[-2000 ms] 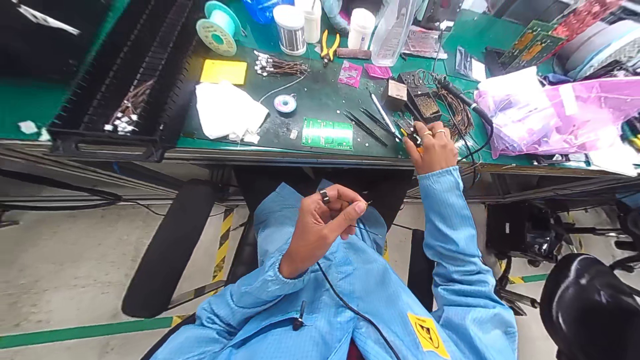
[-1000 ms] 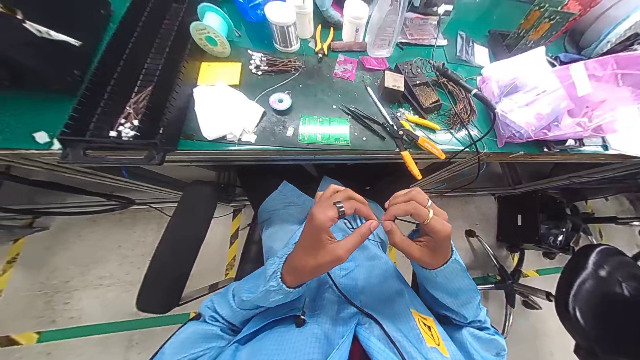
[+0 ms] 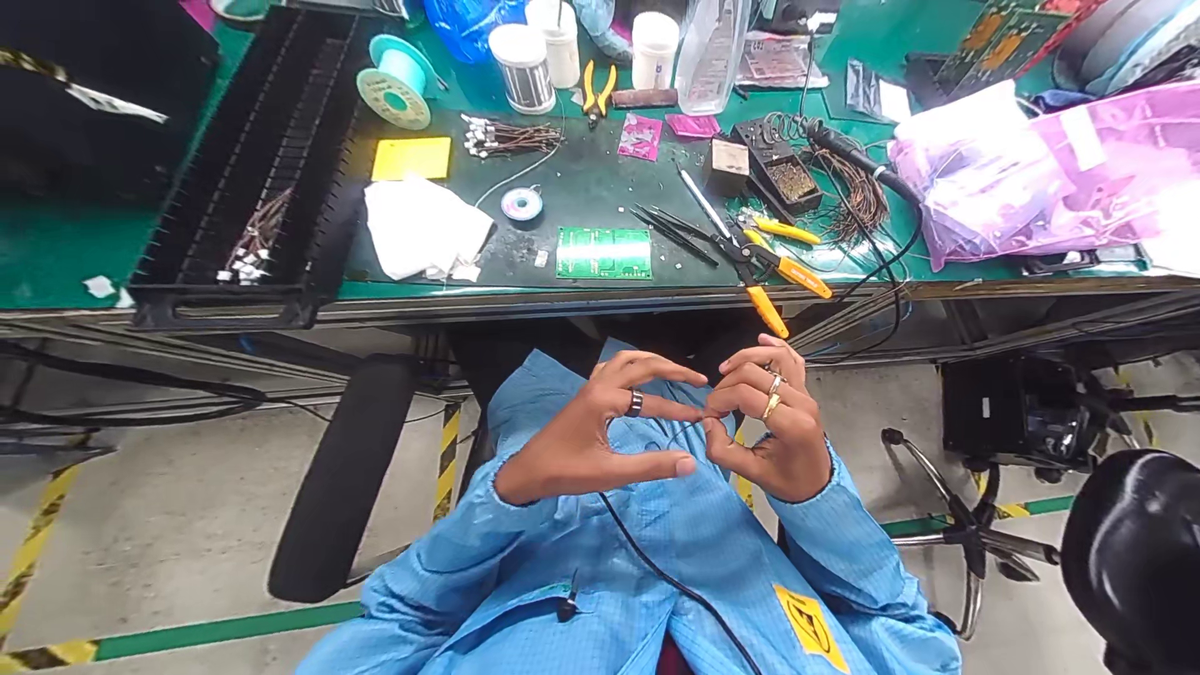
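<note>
Above the lap, my left hand (image 3: 600, 431) has its thumb spread away from the fingers, one fingertip close to the other hand's fingertips. My right hand (image 3: 773, 417) pinches thumb and forefinger on what looks like the end of a thin wire (image 3: 686, 429), mostly hidden by the fingers. A black cord (image 3: 670, 574) runs down over the blue smock. On the bench beyond lie a green circuit board (image 3: 604, 253), black tweezers (image 3: 677, 234) and an orange-handled cutting tool (image 3: 764, 272), its handle over the bench edge.
Yellow-handled pliers (image 3: 786, 231), a solder spool (image 3: 521, 203), white wipes (image 3: 422, 225) and wire bundles (image 3: 511, 138) lie on the bench. A soldering iron (image 3: 858, 157) is at right, near a pink bag (image 3: 1087, 178). A black slotted rack (image 3: 220, 307) stands left.
Two seconds ago my right hand was at the tools on the bench; it came back to my left hand above the lap. Since one second ago, my left thumb has moved away from its fingers.
</note>
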